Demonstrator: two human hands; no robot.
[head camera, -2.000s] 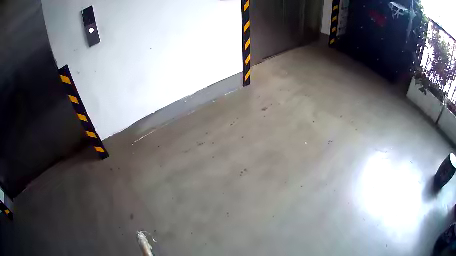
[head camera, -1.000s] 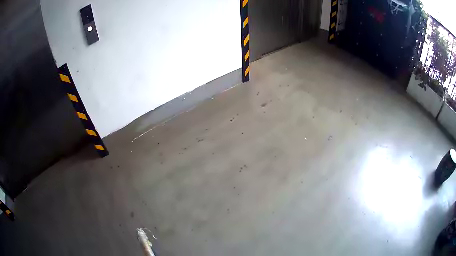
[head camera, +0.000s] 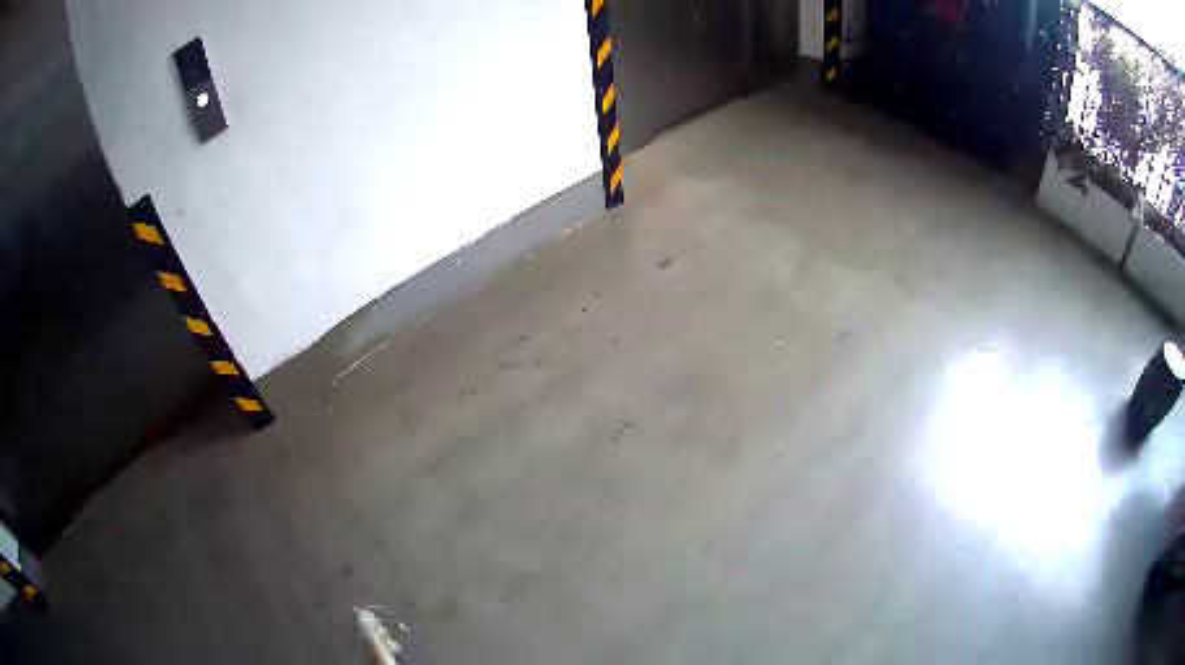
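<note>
The whitish, frayed end of the trolley push handle (head camera: 377, 637) sticks up at the bottom edge, left of centre. The rest of the handle is cut off by the frame edge. Neither my left hand nor my right hand is in the picture. Dark metal lift doors (head camera: 91, 299) stand at the left and look shut. The lift call panel (head camera: 202, 91), dark with a lit white button, is on the white wall beside them.
Black-and-yellow guards mark the wall corners (head camera: 202, 318). A second dark metal doorway (head camera: 695, 59) is at the back. A dark panel (head camera: 955, 78), plants behind a low white ledge (head camera: 1105, 234) and a dark round object (head camera: 1157, 394) are at the right. Grey floor (head camera: 585, 429) lies between.
The view has turned and tilted slightly; the back corner guard and right-hand objects sit further left and higher. The handle end shows a little lower. The lift doors look unchanged.
</note>
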